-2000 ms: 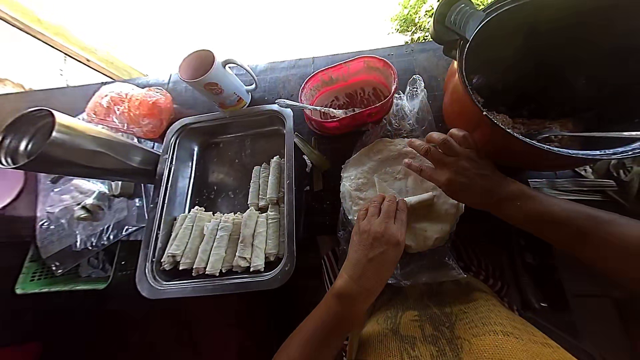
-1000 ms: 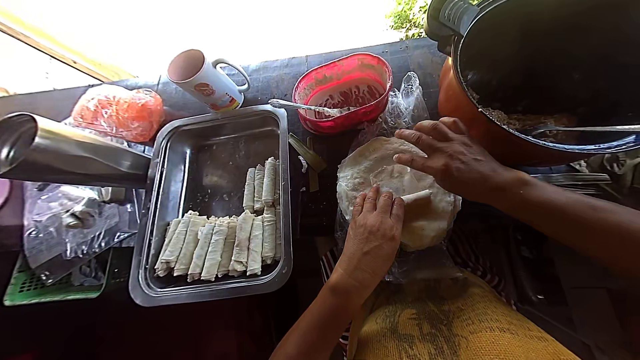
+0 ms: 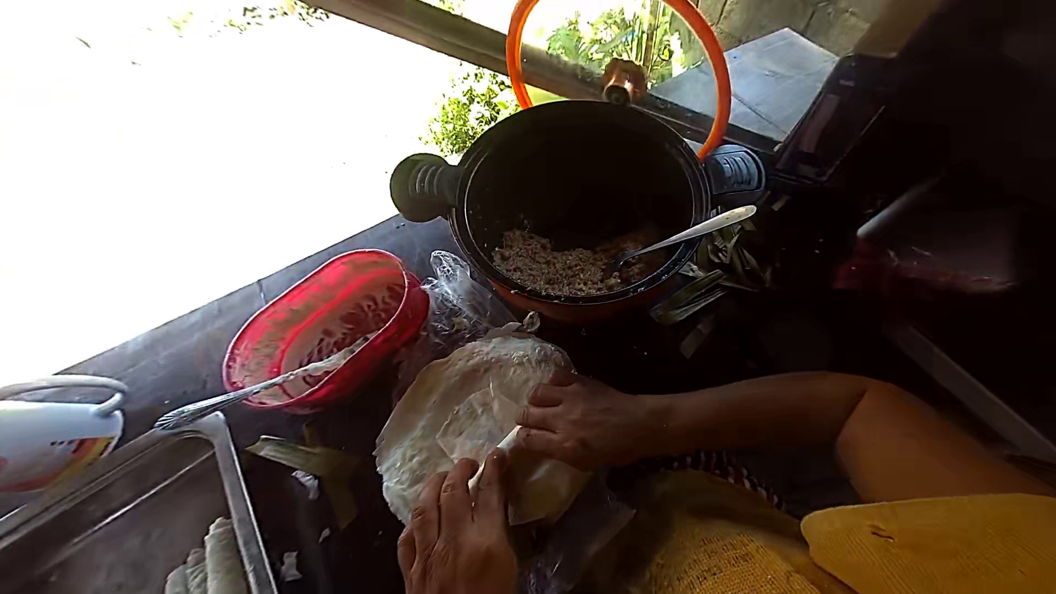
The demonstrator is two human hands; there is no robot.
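A stack of thin round wrapper sheets point(image 3: 429, 412) lies on clear plastic in front of me. On top of it is a partly rolled white wrapper point(image 3: 505, 441). My left hand point(image 3: 462, 528) presses its fingertips on the roll's near left end. My right hand point(image 3: 582, 417) rests with curled fingers on the roll's other end. Beyond the stack, a black-rimmed pot point(image 3: 577, 301) holds crumbly ground filling point(image 3: 561, 264) and a metal spoon point(image 3: 693, 235). A red plastic bowl point(image 3: 330, 330) with pale residue stands to the left, a smeared utensil point(image 3: 247, 394) lying across its rim.
At lower left, a metal tray point(image 3: 235, 503) holds finished rolls point(image 3: 221, 557), mostly cut off by the frame. A white mug point(image 3: 54, 437) stands beyond it. Leaf scraps point(image 3: 309, 462) lie between tray and stack. An orange hose point(image 3: 718, 74) loops behind the pot.
The view has swung to the right, bringing the whole pot into sight. Both hands stay at the roll; my right hand has come down from the stack's far edge onto its end.
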